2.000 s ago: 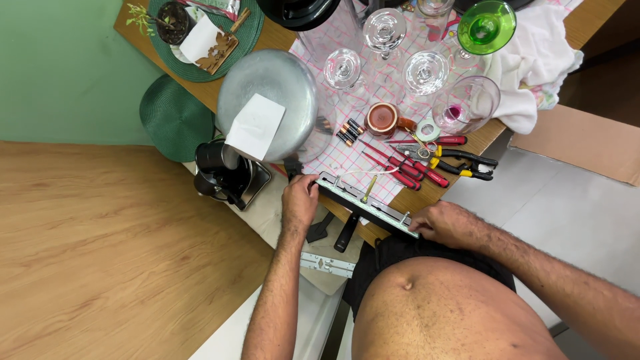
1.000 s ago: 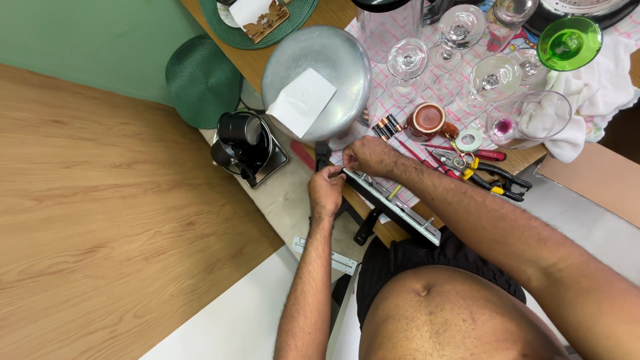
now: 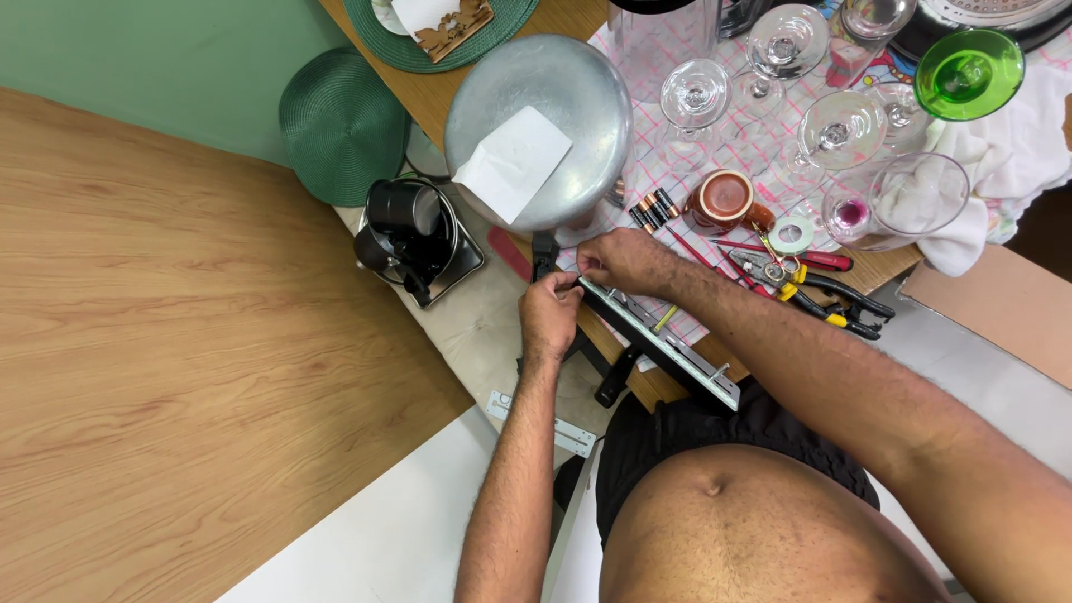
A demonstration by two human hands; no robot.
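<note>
A long black bar with a metal strip [image 3: 670, 347] lies slantwise at the wooden table's edge, screws standing up from it. At its far upper left end my left hand [image 3: 548, 314] and my right hand [image 3: 624, 261] meet, fingertips pinched close together; whether a small part is between them cannot be told. Below the bar a black clamp handle [image 3: 617, 377] juts out, and the clamp's black head [image 3: 544, 254] is just above my left hand. Pliers [image 3: 766, 270], red screwdrivers [image 3: 825, 260] and a roll of white tape [image 3: 791, 234] lie right of my right hand.
An aluminium pot [image 3: 586, 92] bearing a white paper [image 3: 523, 159] stands beyond my hands. Close by are batteries [image 3: 654, 209], a brown mug [image 3: 725, 199], several upturned glasses [image 3: 842, 130] and a green glass [image 3: 969, 75]. Left are a black coffee maker [image 3: 410, 226] and a perforated metal plate [image 3: 548, 427].
My right hand has gone from the bar's lower right end to its upper left end, beside my left hand. The view has shifted.
</note>
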